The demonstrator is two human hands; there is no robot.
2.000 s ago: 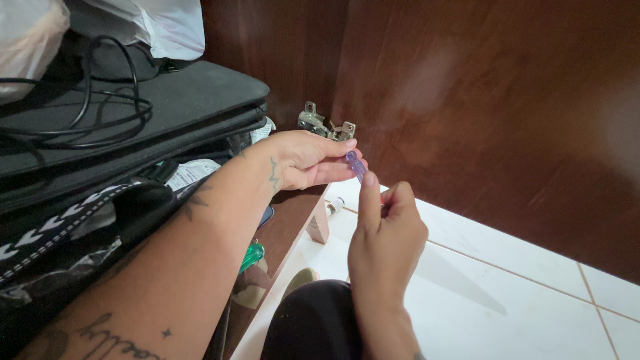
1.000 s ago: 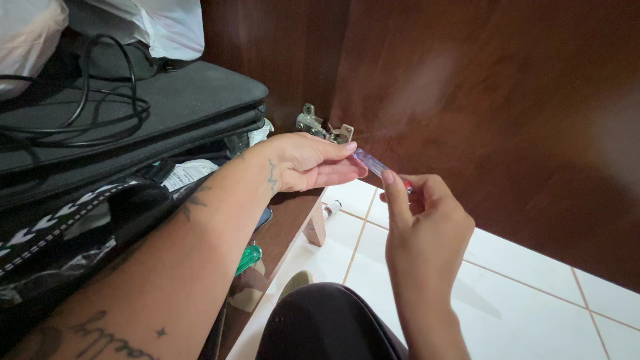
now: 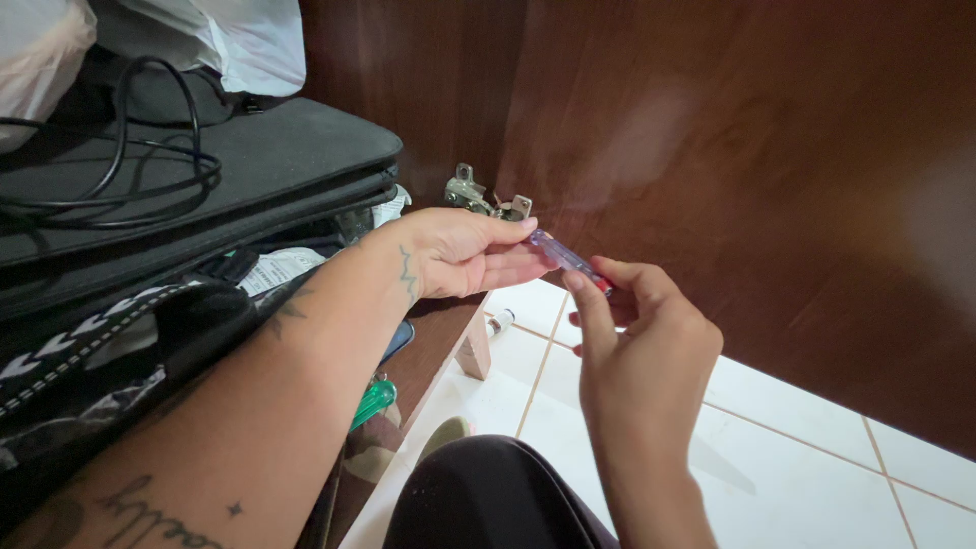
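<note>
A small translucent purple handle with a red end (image 3: 563, 253), perhaps a screwdriver's, spans the gap between my hands. My left hand (image 3: 480, 255) is palm up, its thumb and fingers closed on the far end of it. The thumb and fingers of my right hand (image 3: 644, 328) pinch the red end. Just behind my left hand sits a metal cabinet hinge (image 3: 473, 192) at the wooden panel (image 3: 686, 152); part of the hinge is hidden by that hand. Whether the tool's tip touches the hinge cannot be seen.
A black padded case (image 3: 305, 145) with a black cable (image 3: 122, 152) lies at left, white plastic bags (image 3: 255, 46) behind it. A green handle (image 3: 374, 402) lies on the brown shelf (image 3: 438, 358). A small bottle (image 3: 500, 322) is on the white tiled floor (image 3: 793, 457).
My right hand has moved right and a little down from where it was two seconds ago, and more of the purple handle now shows. My left hand has stayed about where it was.
</note>
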